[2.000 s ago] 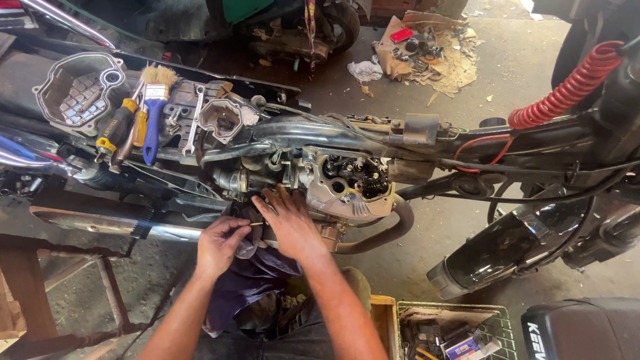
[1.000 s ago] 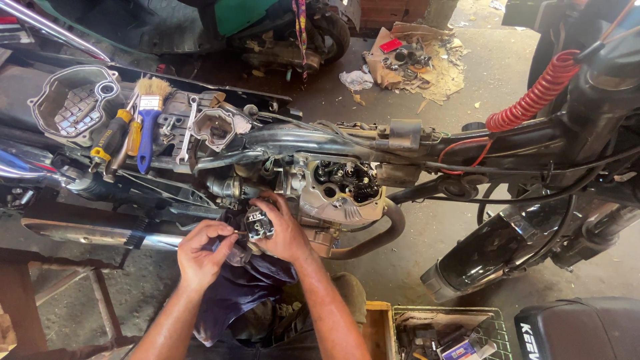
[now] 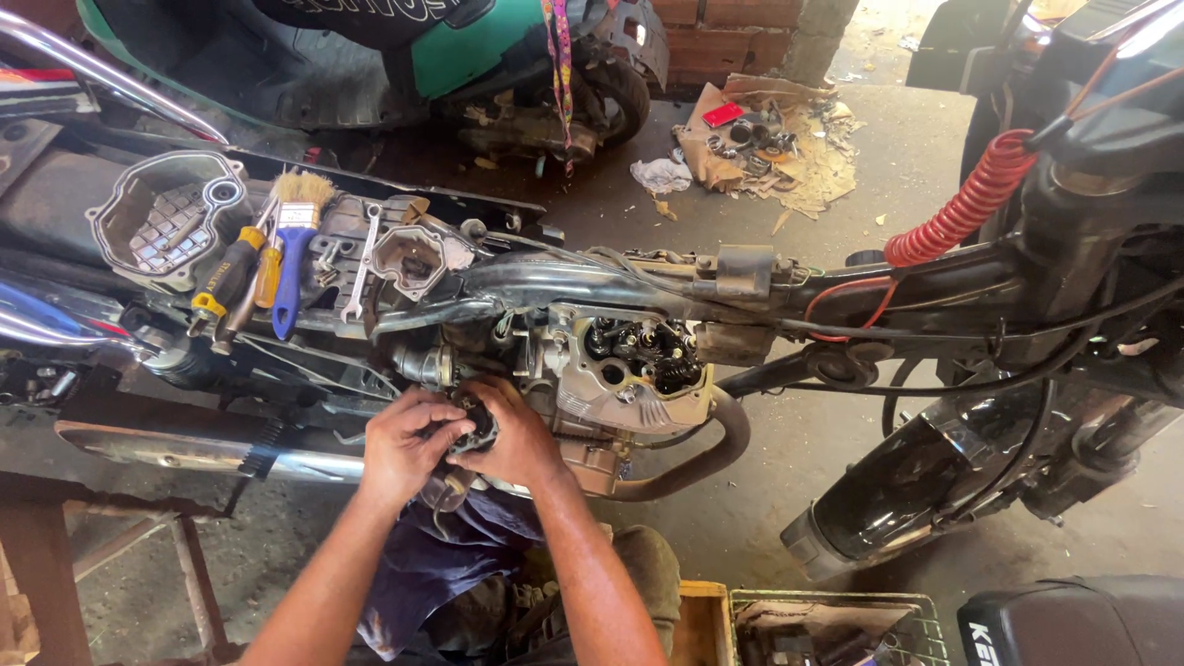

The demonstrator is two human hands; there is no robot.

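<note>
My right hand [image 3: 513,430] grips a small dark metal engine part [image 3: 474,421], most likely the carburetor, beside the motorcycle's engine. From the left, the fingers of my left hand [image 3: 407,439] pinch at this part; whether they hold something small between them, I cannot tell. Just right of my hands is the opened cylinder head [image 3: 634,398], its oily valve gear showing. Above left, on the frame, lie a metal engine cover [image 3: 176,222], a blue-handled paintbrush [image 3: 294,268], a yellow-and-black screwdriver [image 3: 227,273], a combination wrench [image 3: 363,264] and a smaller metal cover [image 3: 407,264].
A curved exhaust pipe [image 3: 731,453] runs below the cylinder head. A red coiled cable [image 3: 967,203] hangs at the right. Metal parts lie on torn cardboard [image 3: 819,157] on the floor beyond, near a green scooter [image 3: 472,46]. A wire basket [image 3: 925,615] stands at the bottom right.
Two seconds ago my right hand lay flat over the engine side; one second ago it held up the part with a bright face showing. Now that part is turned and darker, with my left fingers on it.
</note>
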